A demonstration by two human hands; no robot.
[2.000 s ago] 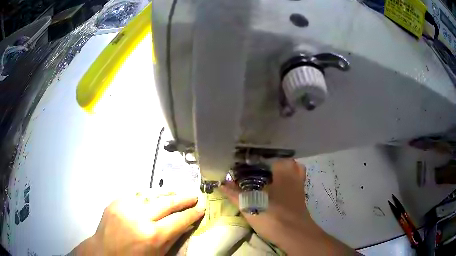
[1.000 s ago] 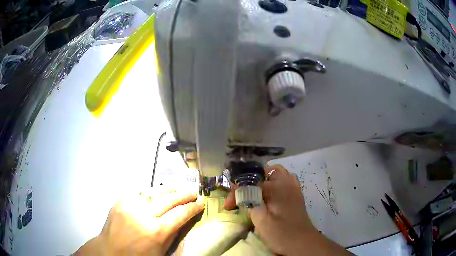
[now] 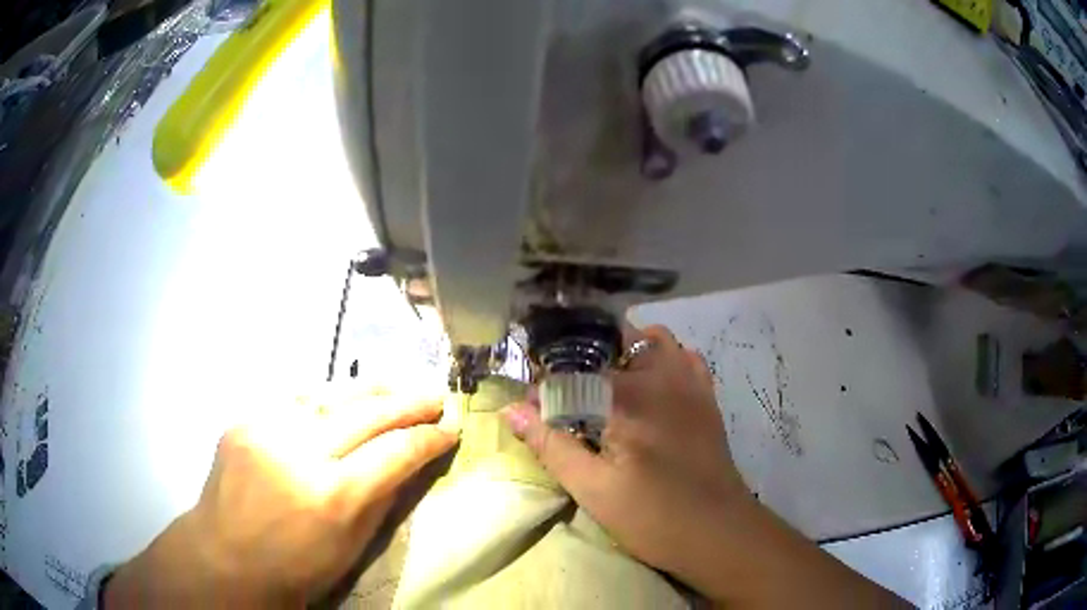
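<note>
A khaki garment piece [image 3: 489,524], pale yellow under the lamp, runs from the bottom of the picture up to the presser foot [image 3: 467,367]. My left hand [image 3: 316,489] lies flat at its left edge, fingertips just short of the foot; whether they grip the cloth cannot be told. My right hand [image 3: 638,447] is on the right, thumb and finger pinching the cloth near the foot, partly hidden behind the white thread tension dial [image 3: 577,397]. The needle is hidden.
The white machine head [image 3: 477,143] fills the upper middle, with a second knob [image 3: 697,98] higher up. A yellow bar [image 3: 233,89] stands to its left. Red-handled snips [image 3: 950,483] lie at right beside a tray [image 3: 1055,500] of small tools. A dark strip of cluttered plastic borders the far left.
The whole view has shifted, so the machine and hands sit higher in the picture. More cloth shows at the bottom. My right thumb is now visible left of the dial, on the cloth.
</note>
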